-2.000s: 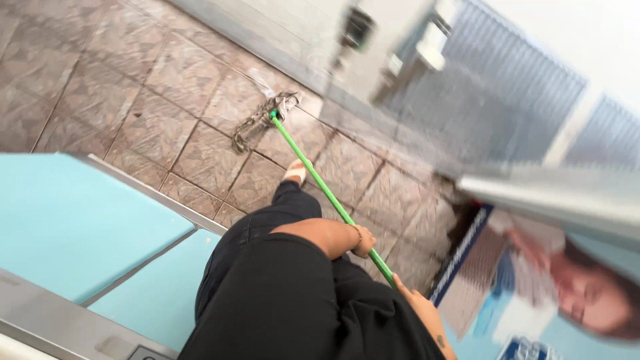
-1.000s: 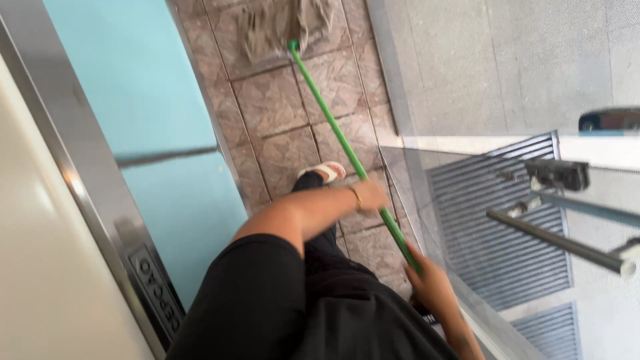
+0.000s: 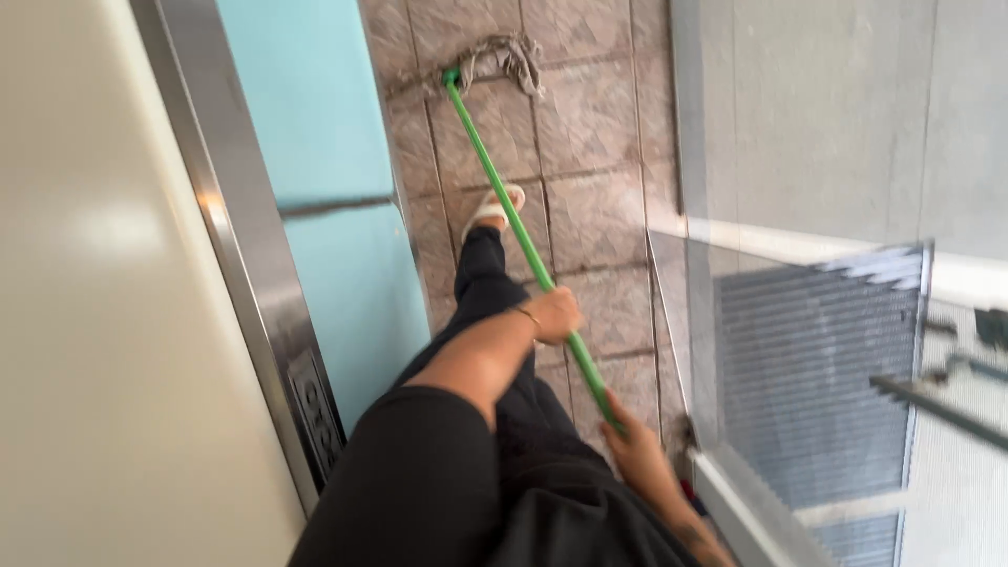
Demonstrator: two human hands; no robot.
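A green mop handle (image 3: 504, 197) slants from the upper middle of the view down to the lower right. Its head carries a grey-brown mop cloth (image 3: 504, 63), bunched up and lying on the tiled floor. My left hand (image 3: 555, 315), with a thin bracelet at the wrist, is closed around the middle of the handle. Lower down, my right hand (image 3: 626, 433) grips the handle near its top end. Both hands are slightly blurred, and their palms are hidden.
Brown floor tiles (image 3: 594, 213) run between a light blue counter front (image 3: 315, 102) with a steel edge (image 3: 236, 236) on the left and a glass panel (image 3: 701, 331) on the right. My sandalled foot (image 3: 504, 206) stands beside the handle. A metal door bar (image 3: 945, 413) is at the far right.
The mop cloth is now bunched to the right of the handle's end, where a second ago it was spread to both sides. Both hands have stayed on the handle. The view has turned.
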